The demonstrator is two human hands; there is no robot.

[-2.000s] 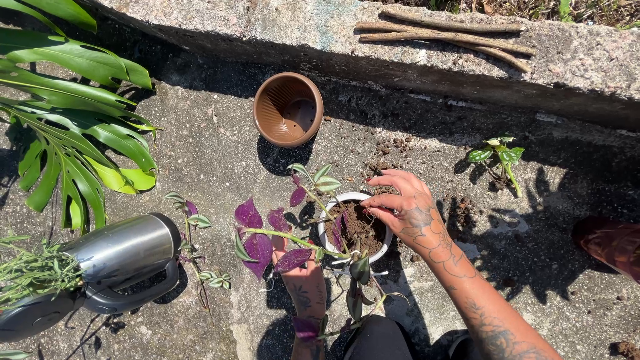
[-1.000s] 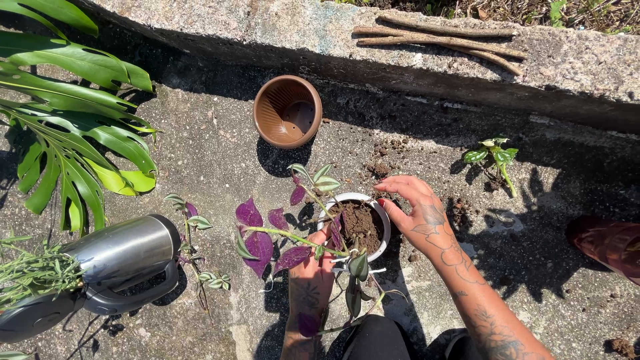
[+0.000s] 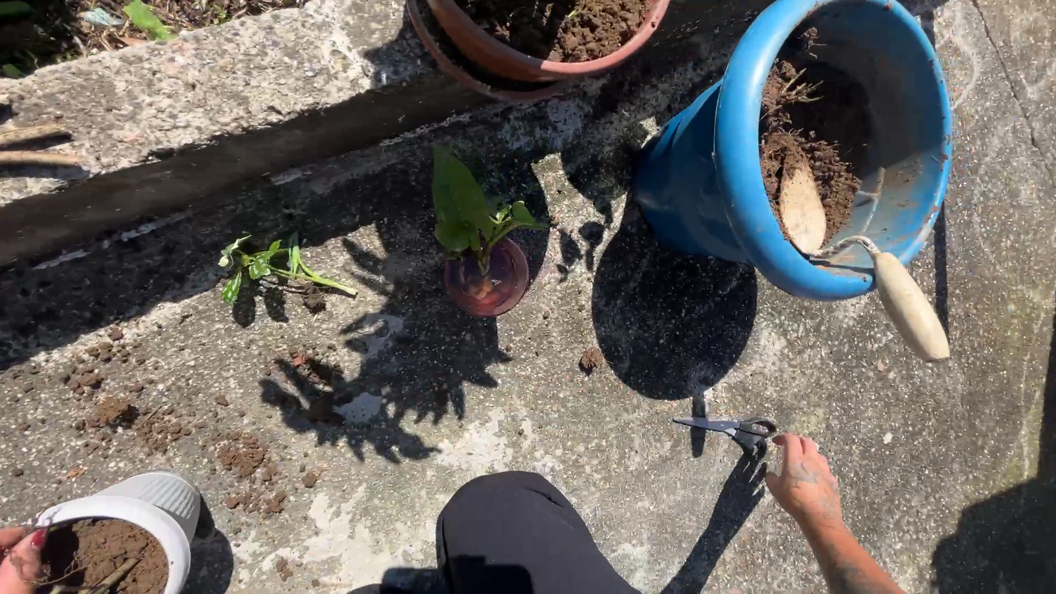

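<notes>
Scissors with dark handles (image 3: 734, 428) are at the right, blades pointing left, with my right hand (image 3: 804, 478) at their handle loops. Its thumb and fingers close on the edge of a loop. At the lower left edge, my left hand (image 3: 23, 554), partly cut off by the frame, has its fingers at the rim of a white ribbed pot (image 3: 157, 528) filled with soil (image 3: 111, 557). Stems lie on that soil. The left fingers' grip is only partly visible.
A tilted blue bucket (image 3: 689, 181) holds soil and a trowel with a wooden handle (image 3: 912, 309). A leafy plant in a reddish cup (image 3: 487, 285), a leafy cutting (image 3: 276, 266) and scattered soil (image 3: 241, 454) are on the concrete. A terracotta-coloured pot (image 3: 553, 66) stands by the ledge (image 3: 206, 95).
The view has swung right. My right hand has left the white pot's rim and is now at the scissors. My left hand remains by the white pot.
</notes>
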